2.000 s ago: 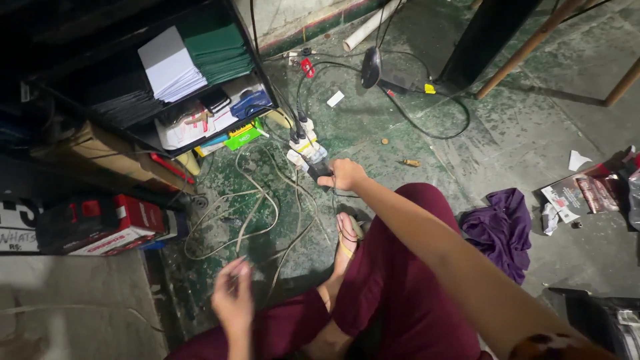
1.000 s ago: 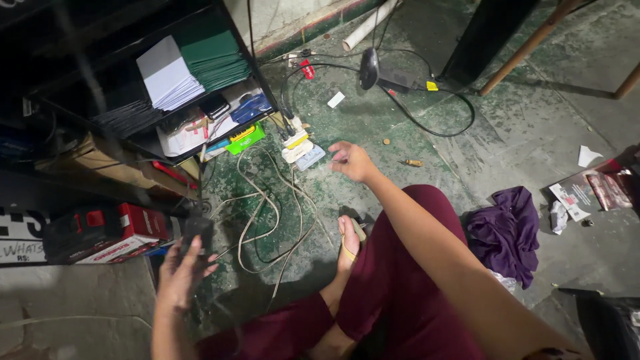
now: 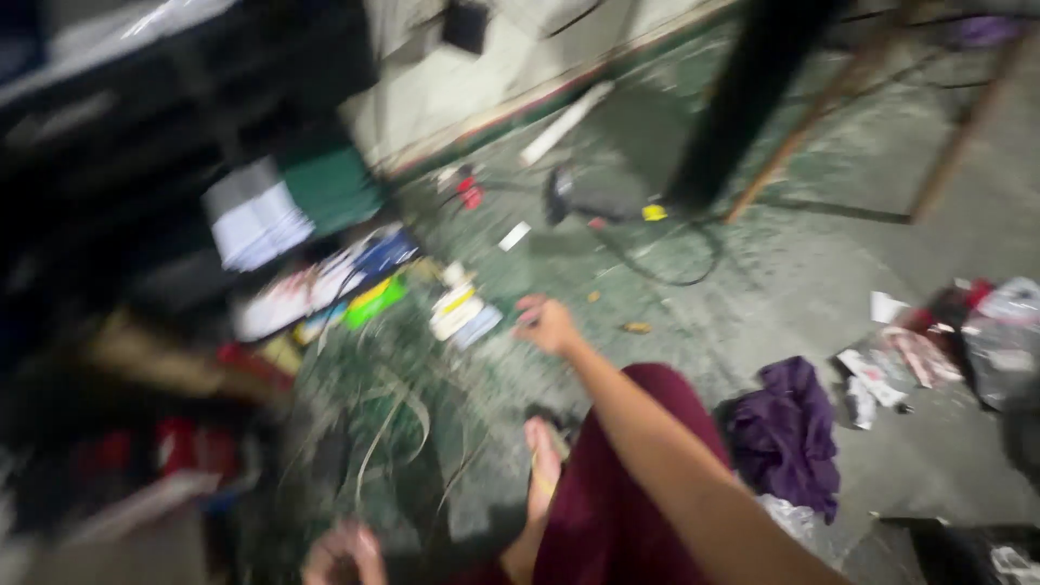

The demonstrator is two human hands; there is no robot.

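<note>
Blur softens much of the view. My right hand (image 3: pixel 546 323) is above the green floor, fingers loosely curled, with nothing visible in it. Just left of it lies a white power strip (image 3: pixel 457 312) with a yellow band and a pale blue-grey end. At the bottom edge is my left hand (image 3: pixel 345 554), partly cut off and smeared; whether it holds anything cannot be seen. Pale cables (image 3: pixel 394 435) curl over the floor between that hand and the power strip.
A dark shelf with papers (image 3: pixel 256 215) and green folders (image 3: pixel 331 191) stands at the left. A black cable (image 3: pixel 691 280) loops near a black post (image 3: pixel 751 106). Purple cloth (image 3: pixel 786 435) and plastic wrappers (image 3: pixel 918 357) lie at the right. A white tube (image 3: pixel 566 123) lies by the wall.
My right hand has drawn back from the power strip, where it was at a dark object. My left hand, beside a dark object one second ago, is now lower in view. The view has shifted.
</note>
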